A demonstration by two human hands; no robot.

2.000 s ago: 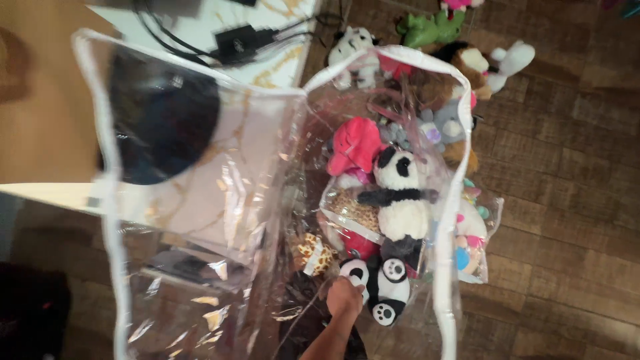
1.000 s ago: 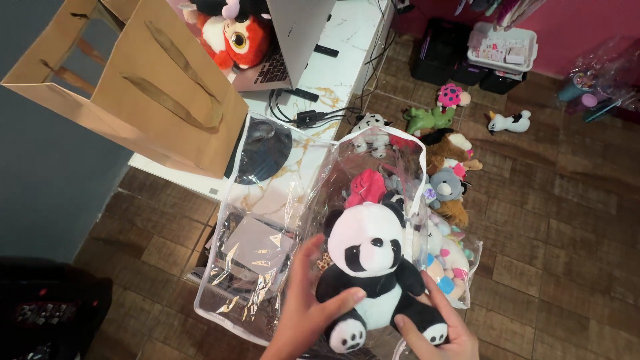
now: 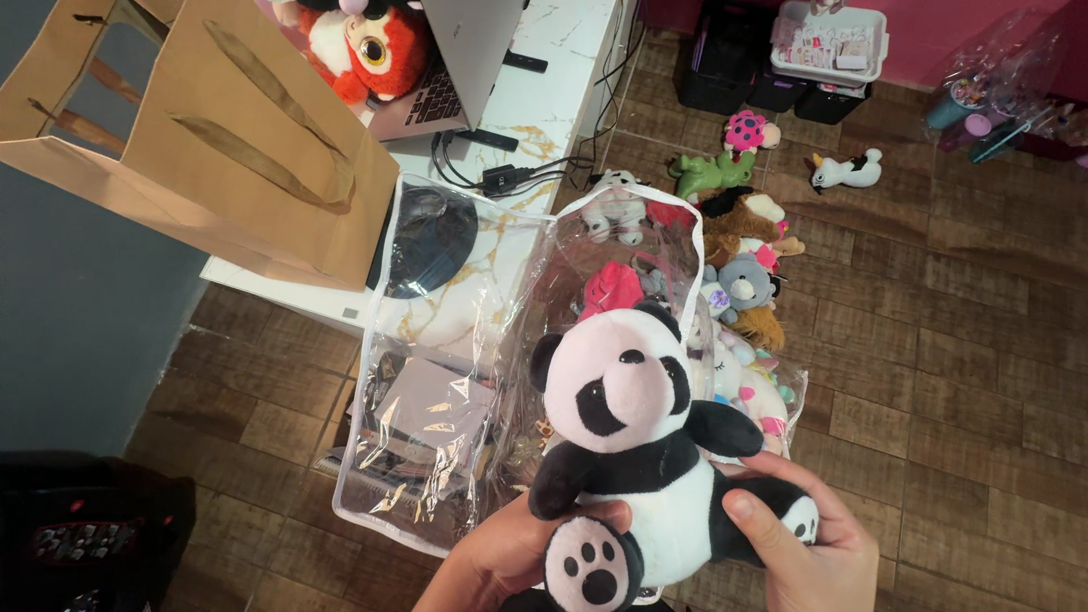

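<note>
A black and white plush panda (image 3: 671, 501) faces up between my two hands. My left hand (image 3: 518, 544) grips its body and leg at the left, its thumb on the belly edge. My right hand (image 3: 799, 544) holds the leg at the right, with the thumb on top and fingers behind. Under the panda is a clear plastic bag with white piping (image 3: 699, 255), its transparent flap spread open to the left. A pink plush (image 3: 610, 289) and other soft toys show inside or through the plastic, partly hidden by the panda.
Several plush toys, among them a grey bear (image 3: 748, 280) and a green one (image 3: 712, 174), lie on the wood-look tile floor (image 3: 858, 340). At left, a kraft paper bag (image 3: 246, 161) and a laptop (image 3: 463, 59) stand on a marble-patterned table (image 3: 544, 102). Black bins (image 3: 722, 76) stand behind.
Two seconds ago one hand reached down to a panda inside the clear bag. A panda is now held up in both hands, nearer the camera. The view has shifted.
</note>
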